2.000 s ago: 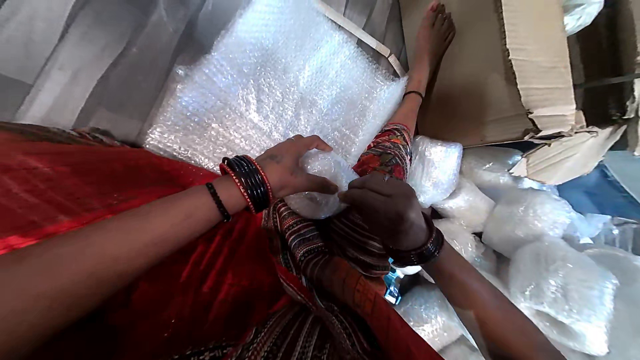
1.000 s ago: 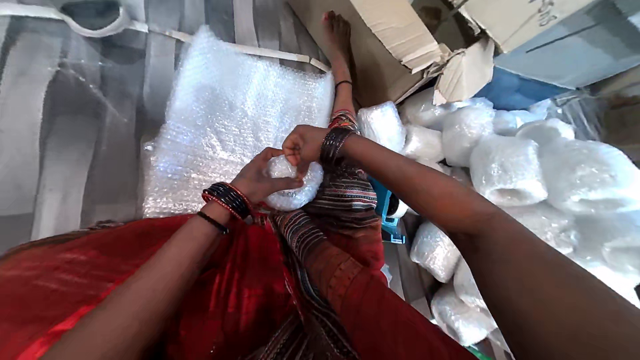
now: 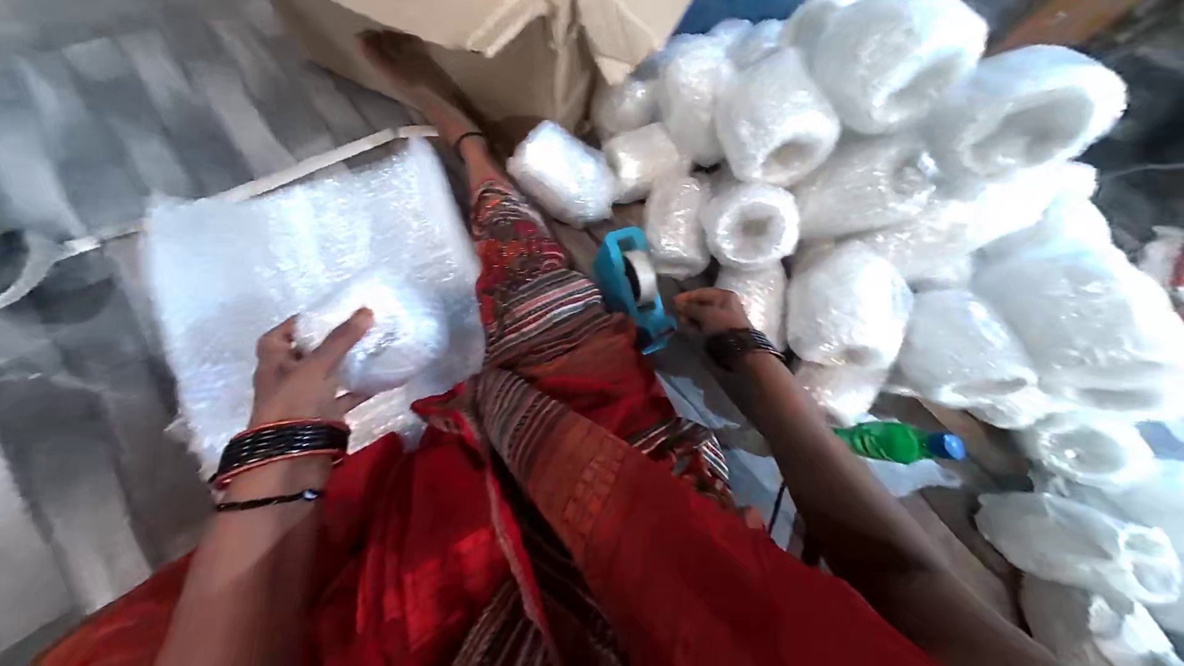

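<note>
My left hand grips a bubble-wrapped item from its left side, over flat sheets of bubble wrap on the floor. What the wrap covers cannot be made out. Beside my right leg stands a blue tape dispenser with a roll of tape. Just right of its lower end is my right hand, its fingers curled; whether a bit of tape is between them cannot be told.
Many bubble-wrapped bundles are piled on the right, some with hollow ends. A green plastic bottle with a blue cap lies below them. An open cardboard box is beyond my foot. A pale strap runs along the sheets' far edge.
My right hand has left the wrapped item and moved right, beside the tape dispenser. My left hand still holds the item, now over the bubble wrap sheets. The view has shifted.
</note>
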